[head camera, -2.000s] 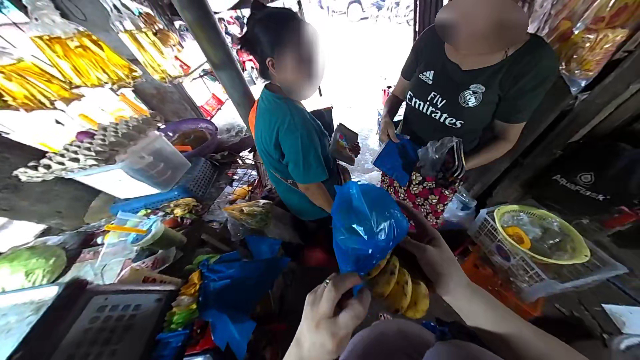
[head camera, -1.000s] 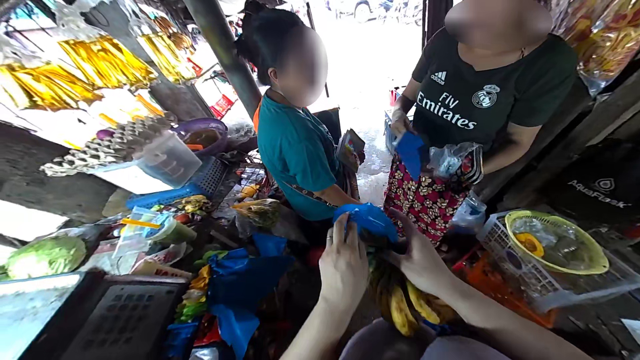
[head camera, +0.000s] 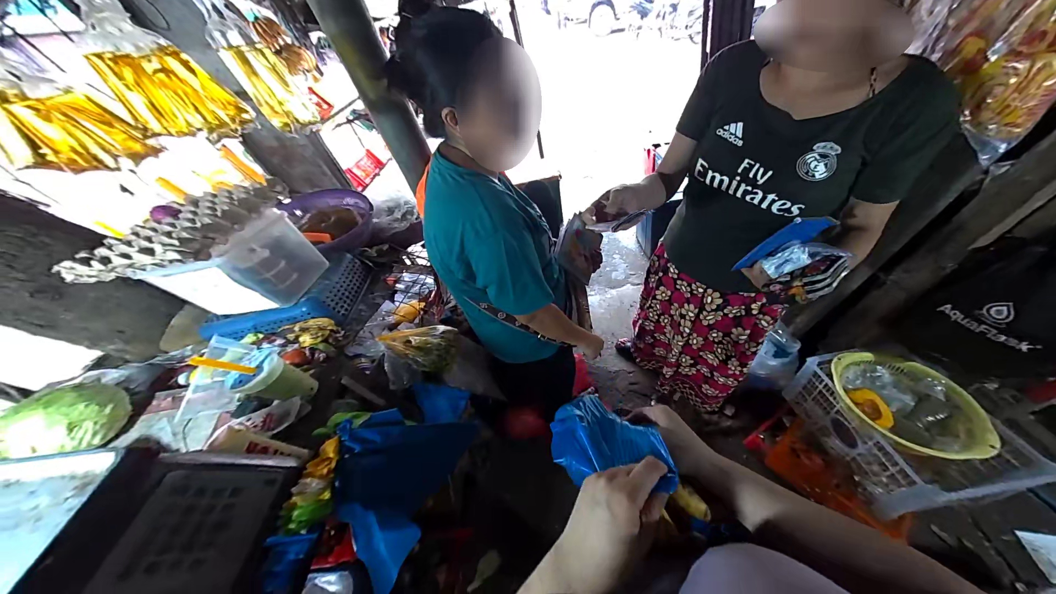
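Observation:
A crinkled blue plastic bag point(head camera: 598, 437) lies between my hands, low and right of centre. My left hand point(head camera: 615, 503) has its fingers closed on the bag's near side. On the far right side, my right hand point(head camera: 672, 437) grips the bag's edge, its fingertips partly hidden by plastic. Yellow bananas point(head camera: 691, 502) show just below the bag, mostly covered by it and by my hands; how far they are inside it cannot be told.
Two people stand ahead, their hands meeting over some items. At left are a weighing scale point(head camera: 190, 528), a cabbage point(head camera: 66, 419), egg trays point(head camera: 177, 227) and loose blue bags point(head camera: 396, 470). A yellow basket point(head camera: 916, 404) sits on a white crate point(head camera: 858, 462) at right.
The blue bag, puffed up above the bananas two seconds ago, is lower and flatter, covering more of them. The person in the dark shirt has reached an arm out toward the person in teal.

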